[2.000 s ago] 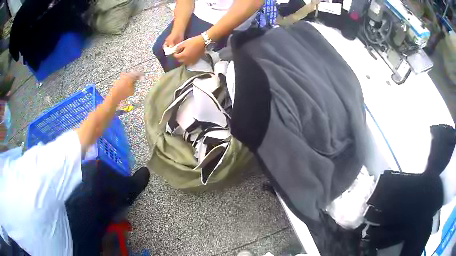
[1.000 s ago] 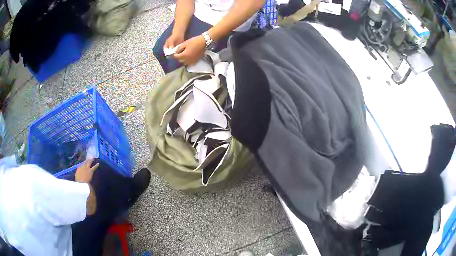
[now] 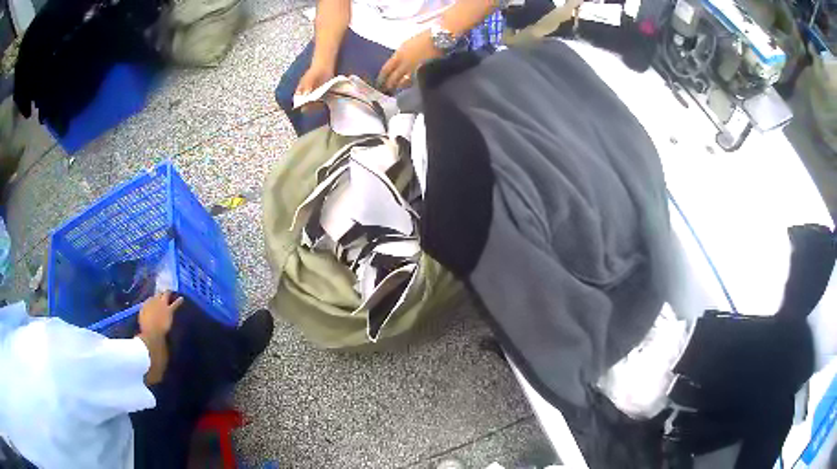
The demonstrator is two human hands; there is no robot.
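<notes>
Neither of my hands is in view. A large dark grey garment (image 3: 569, 192) lies in a soft heap over the table edge, with a smoother black panel (image 3: 457, 183) on its left side. Beside it on the floor stands an open olive-green sack (image 3: 317, 316) with light grey, dark-edged cut pieces (image 3: 367, 197) fanned out in it. Black cut panels (image 3: 743, 366) lie at the lower right, next to a crumpled whitish plastic wrap (image 3: 645, 366).
A seated person (image 3: 399, 23) is behind the sack; another person (image 3: 64, 385) at lower left has a hand on a blue crate (image 3: 206, 266). A sewing machine (image 3: 734, 46) stands on the white table (image 3: 725, 206). A red stool (image 3: 218, 435) and another blue crate (image 3: 106, 105) also show.
The left person's pointing arm has dropped to the blue crate. The seated person's hands have parted, and one now holds a light cut piece raised at the sack's top.
</notes>
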